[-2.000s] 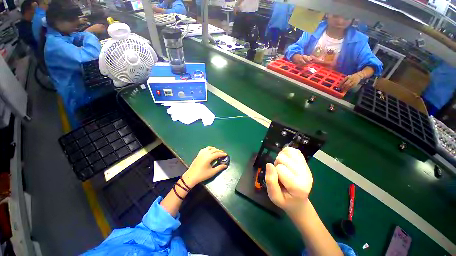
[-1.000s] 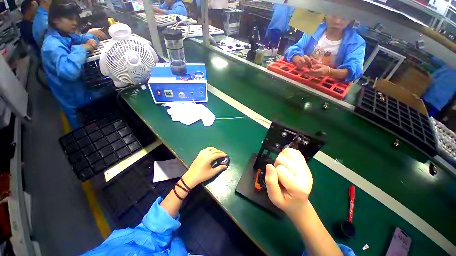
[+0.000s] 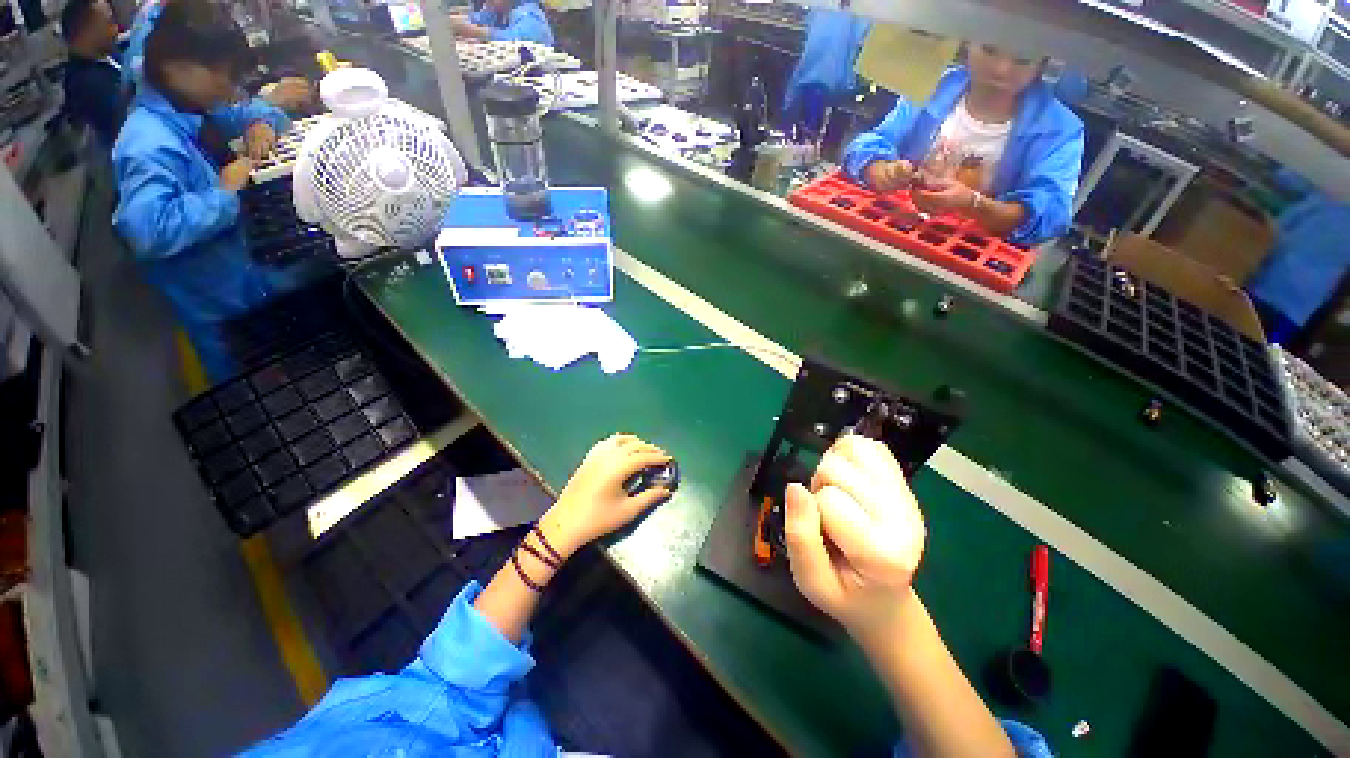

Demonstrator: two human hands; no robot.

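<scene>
The black press fixture (image 3: pixel 814 422) stands on its flat base on the green bench, with orange bits low down. My right hand (image 3: pixel 859 533) is a closed fist at the front of the fixture, around the press handle, which the fist hides. My left hand (image 3: pixel 610 492) rests at the bench's near edge, left of the fixture, with its fingers closed on a small round black part (image 3: pixel 652 478). The fixture's nest is mostly hidden behind my right hand.
A red marker (image 3: pixel 1039 592) touches a round black piece (image 3: pixel 1025 675) right of my right forearm, near a dark phone (image 3: pixel 1177 714). White cloth (image 3: pixel 555 335) lies before the blue instrument (image 3: pixel 526 245). Across the line, a person works over a red tray (image 3: pixel 911 230). Small parts lie on the belt.
Small parts across the bench have shifted leftward and towards me. The phone's screen has gone dark. The person across has both hands together over the red tray. My hands have not visibly moved.
</scene>
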